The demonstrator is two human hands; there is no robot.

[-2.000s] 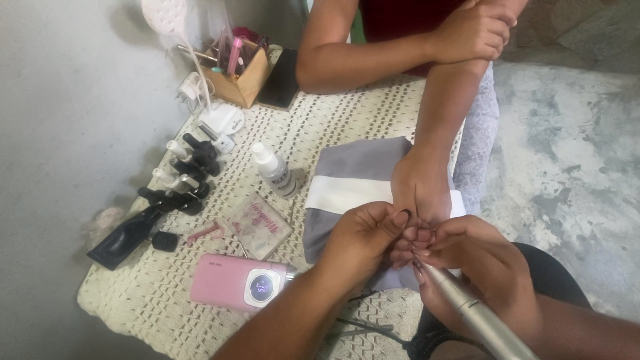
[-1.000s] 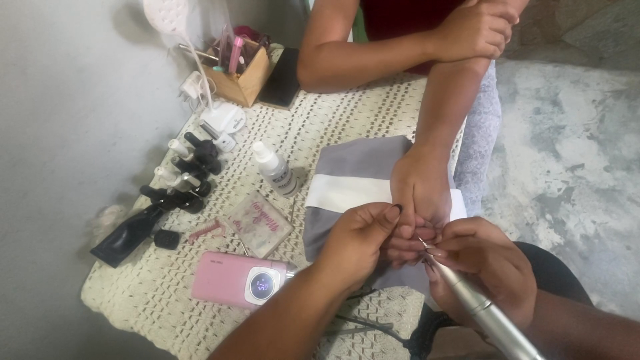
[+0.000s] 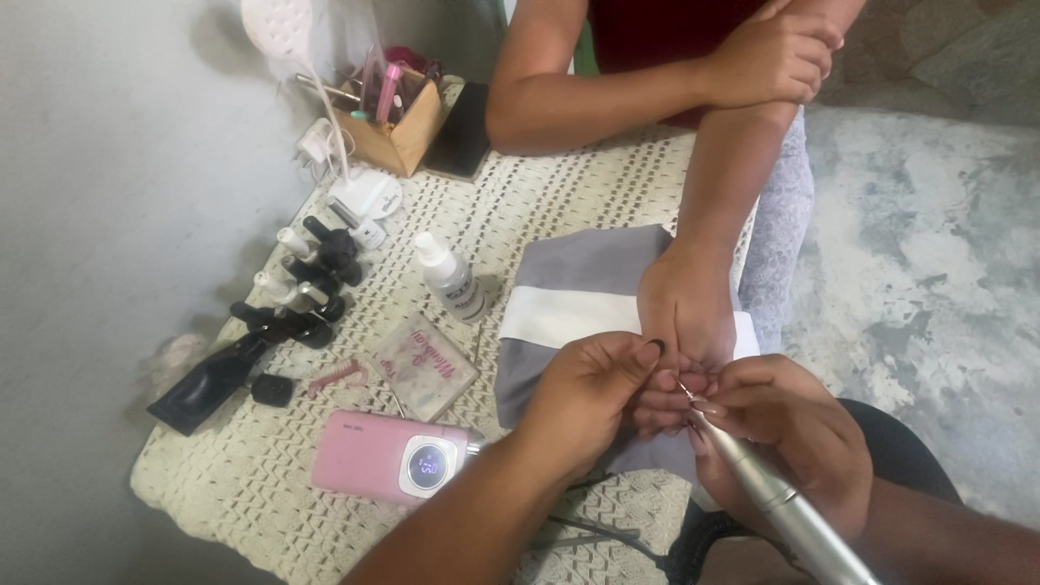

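My right hand (image 3: 792,439) grips a silver electric nail drill handpiece (image 3: 764,483), its thin bit touching or very near a fingertip of the other person's hand (image 3: 691,305). My left hand (image 3: 585,398) holds that person's fingers from the left, thumb on top. Under the person's hand lies a grey cushion or folded cloth (image 3: 585,256) with a white band. A pink drill control unit (image 3: 366,459) with a lit round display lies left of my left forearm. Part of the held fingers is hidden behind my hands.
Left of the cushion stand a spray bottle (image 3: 451,280) and several nail polish bottles (image 3: 317,280), with a square plate (image 3: 426,366), a black tube (image 3: 211,382) and a white lamp (image 3: 366,191). Farther back are a wooden organizer (image 3: 398,138) and a dark phone-like slab (image 3: 461,134). Black cables (image 3: 601,528) run near my left forearm.
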